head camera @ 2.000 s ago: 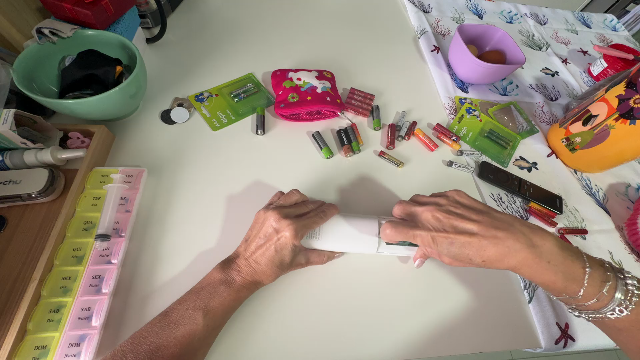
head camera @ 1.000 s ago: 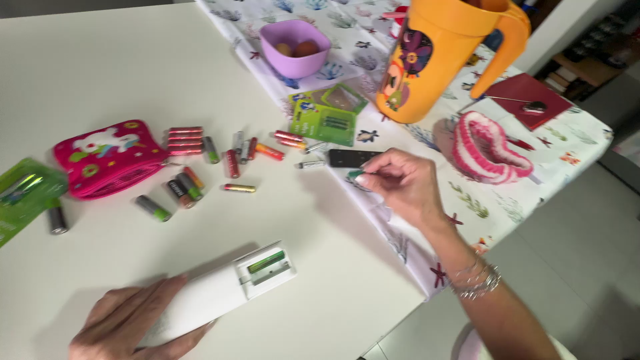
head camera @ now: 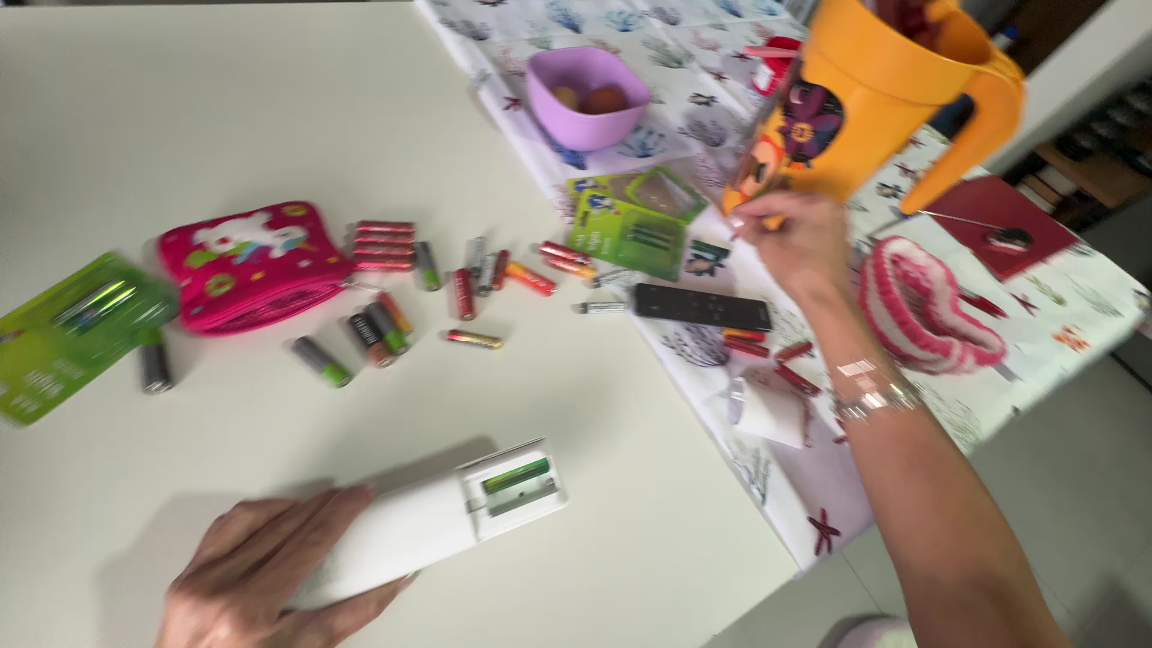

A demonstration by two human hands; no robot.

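Note:
My left hand (head camera: pixel 270 567) grips a white remote control (head camera: pixel 405 540) low over the white table. Its battery compartment is uncovered; one green battery (head camera: pixel 516 475) lies in it beside a vacant slot. My right hand (head camera: pixel 796 238) reaches over the patterned cloth, in front of an orange pitcher (head camera: pixel 864 99). Its fingertips are close together and blurred, so whether they hold anything is unclear. Just left of them a dark green battery (head camera: pixel 710 250) lies by green battery packaging (head camera: pixel 630 229). A black remote control (head camera: pixel 702 307) lies nearer me, at the cloth's edge.
Loose batteries (head camera: pixel 463 293) lie between a pink unicorn pouch (head camera: pixel 256 261) and the cloth. Another green battery pack (head camera: pixel 76 337) is far left. A purple bowl (head camera: pixel 587 99) stands behind; a pink-and-white knitted item (head camera: pixel 927 310) and a white object (head camera: pixel 769 411) are right.
My right hand has left the white remote control and moved right, past the black one, to the pitcher. The view has swung right. The compartment, covered by my hand earlier, now shows.

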